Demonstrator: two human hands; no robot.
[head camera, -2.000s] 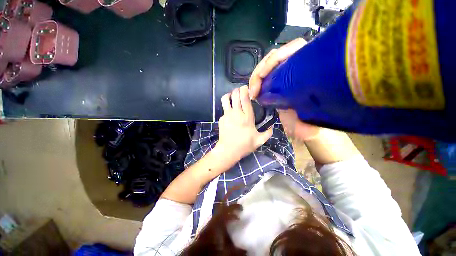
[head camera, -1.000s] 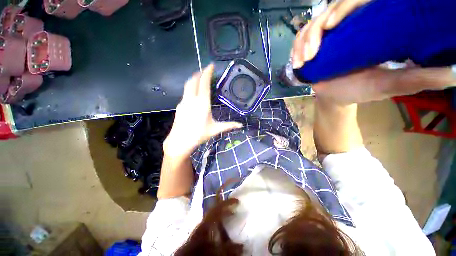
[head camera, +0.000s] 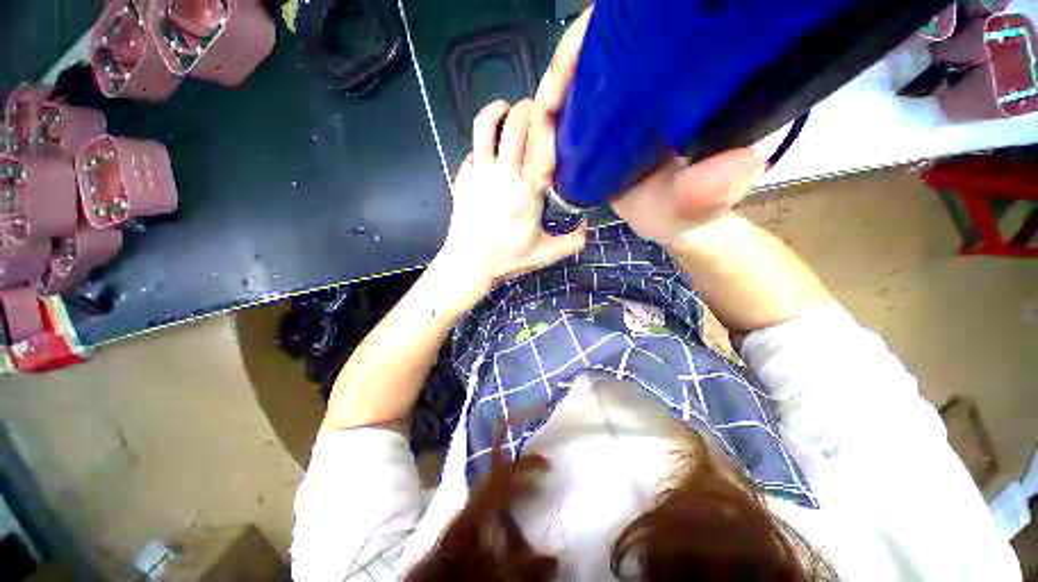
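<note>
My right hand (head camera: 672, 196) is closed around the lower end of a large blue electric screwdriver (head camera: 683, 85), its lower end at my left hand. My left hand (head camera: 496, 193) holds a black part (head camera: 561, 214) at the bench's front edge. Most of that part is hidden by my fingers and the screwdriver. A black front frame (head camera: 464, 71) lies flat on the dark mat just behind my left hand.
Several pink housings (head camera: 137, 182) stand at the left, others at the upper right. Black frames (head camera: 347, 46) lie stacked at the back. A cardboard box (head camera: 271, 381) of black parts is below the bench edge. A red stand (head camera: 993, 210) is at the right.
The screwdriver and my right hand have moved left, from beside the black part onto it. My left hand, open beside the part one second ago, now holds it. The view has shifted.
</note>
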